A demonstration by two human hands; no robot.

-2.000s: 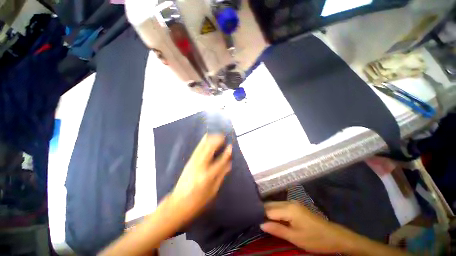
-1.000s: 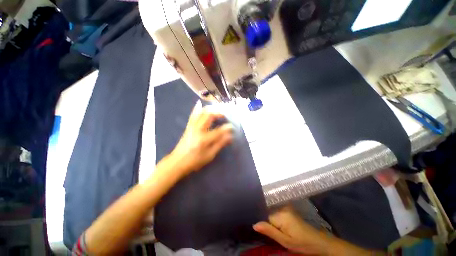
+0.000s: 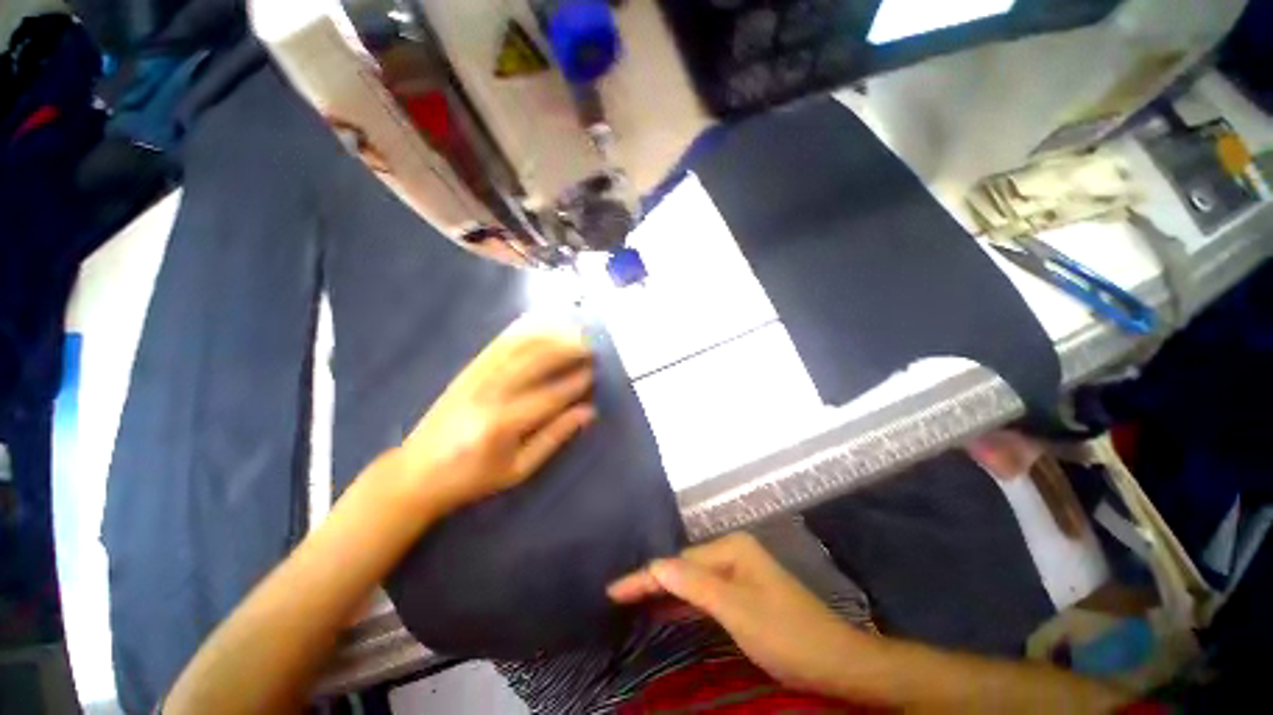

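A dark cloth panel point(image 3: 517, 559) lies under the needle of the white sewing machine point(image 3: 335, 84), its near end hanging over the table's front edge. My left hand point(image 3: 510, 412) lies on the panel just in front of the lit presser foot, fingers bent and close together; whether it pinches the cloth cannot be told. My right hand point(image 3: 712, 580) is at the panel's lower right edge, below the table edge, with a finger stretched along the cloth; a grip is not clear. The needle tip is lost in glare.
Long dark panels point(image 3: 210, 419) lie left. A shaped dark panel point(image 3: 880, 252) lies right, under the machine arm. Beyond it are a blue-handled tool point(image 3: 1096, 291), a pale cloth bundle point(image 3: 1054, 196) and a grey tray point(image 3: 1201, 175). A ruler strip point(image 3: 866, 454) edges the table.
The panel has moved away from me under the needle and now reaches farther behind it. My left hand stays near the presser foot. The camera view has shifted.
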